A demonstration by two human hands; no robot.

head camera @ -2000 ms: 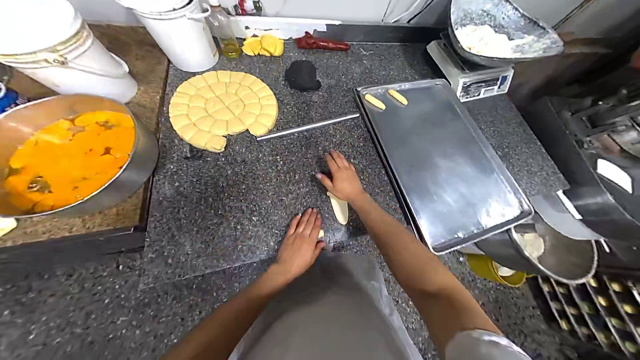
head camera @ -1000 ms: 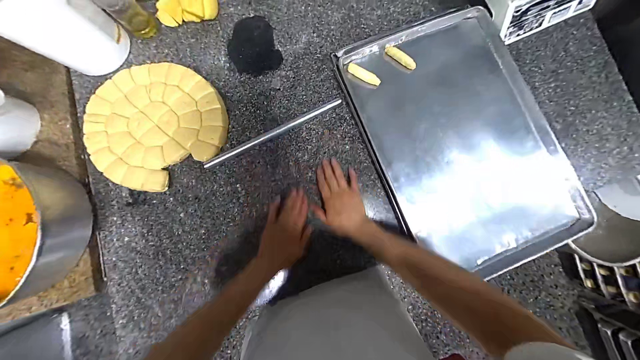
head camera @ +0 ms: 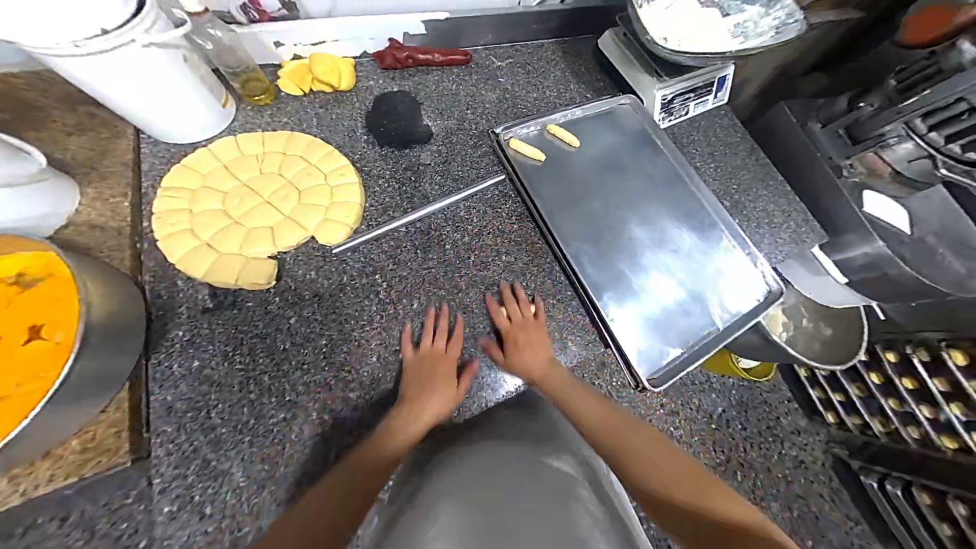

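Observation:
My right hand [head camera: 522, 332] lies palm down over a small dough piece [head camera: 518, 310], which shows at its fingers. To its left, my left hand [head camera: 433, 370] is spread above the counter; whether anything lies under its palm is hidden. A round slab of dough cut into many portions [head camera: 259, 202] lies at upper left, with a gap in its lower edge. A thin metal rod [head camera: 419, 213] runs between that slab and a metal baking tray [head camera: 610, 229]. Two shaped dough strips [head camera: 526, 149] sit at the tray's far end.
Behind are a dark round lump [head camera: 398, 120], yellow dough pieces [head camera: 316, 73], a red bag [head camera: 422, 56], an oil bottle [head camera: 236, 61] and a white bucket [head camera: 145, 76]. A scale [head camera: 671, 84] bears a floury bowl. A metal pot [head camera: 99, 328] with orange contents stands left.
Two seconds ago a longer dough strip showed beside my right hand; now only a small bit shows at its fingers. My hands were closer together one second ago. The view has shifted.

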